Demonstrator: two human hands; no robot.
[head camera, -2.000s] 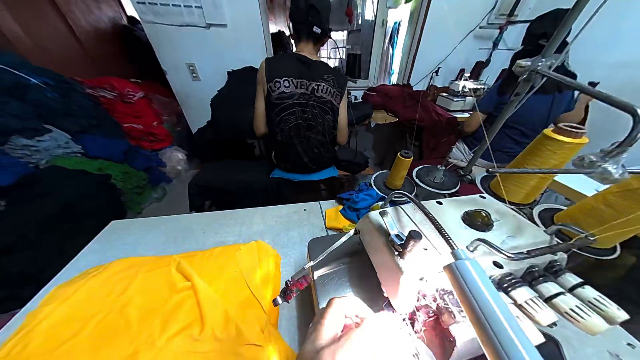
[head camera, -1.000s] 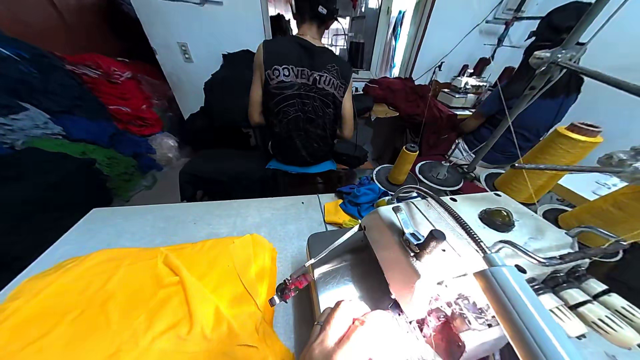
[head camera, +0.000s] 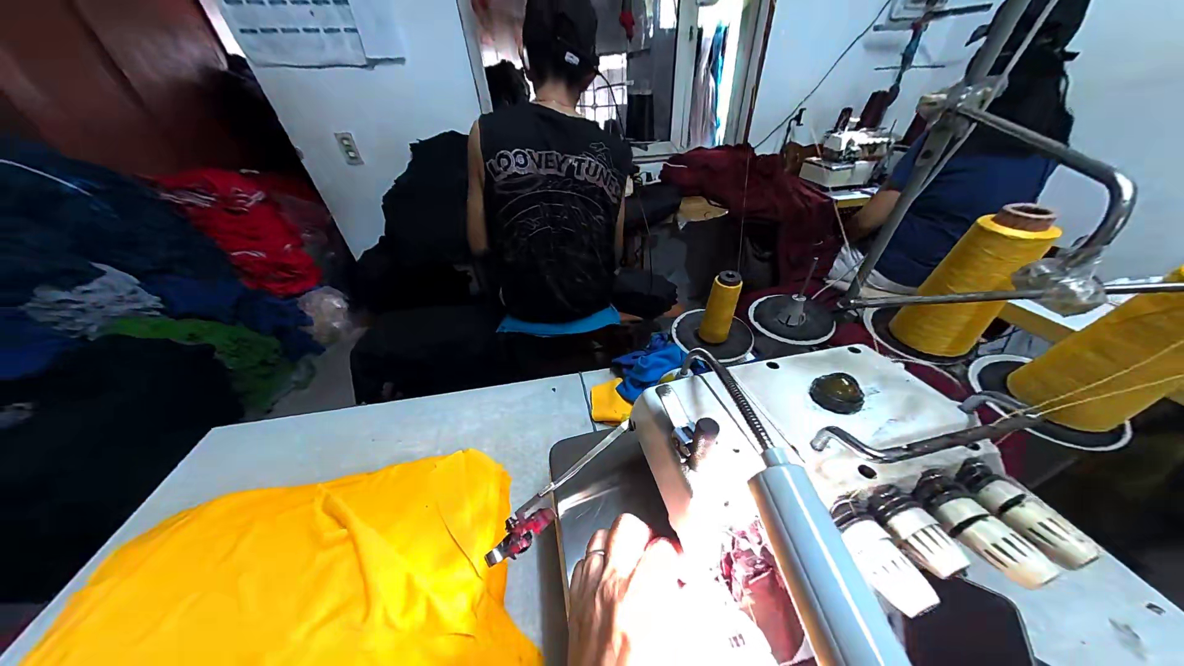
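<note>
My left hand (head camera: 615, 592), with a ring on one finger, lies at the bottom centre over the metal plate (head camera: 615, 490) beside the needle area of a white overlock sewing machine (head camera: 740, 398). Strong lamp glare washes out its right side, so anything under the fingers is hidden. My right hand cannot be made out. Left of the plate a yellow cloth (head camera: 324, 564) is spread in soft folds on the grey table. A small clamp-like metal tool with red on it (head camera: 523, 535) hangs from the machine over the cloth's right edge. A grey lamp tube (head camera: 819, 555) crosses the machine's front.
Yellow thread cones (head camera: 971, 282) stand behind the machine, under a metal thread stand (head camera: 934, 139). Tension dials (head camera: 1008, 523) line its right side. Blue and yellow scraps (head camera: 647, 365) lie at the table's back edge. Two people sit beyond. Cloth piles (head camera: 240, 231) fill the left.
My left hand stays beside the needle area with slight finger movement. The yellow cloth lies much as before. The view shifts a little.
</note>
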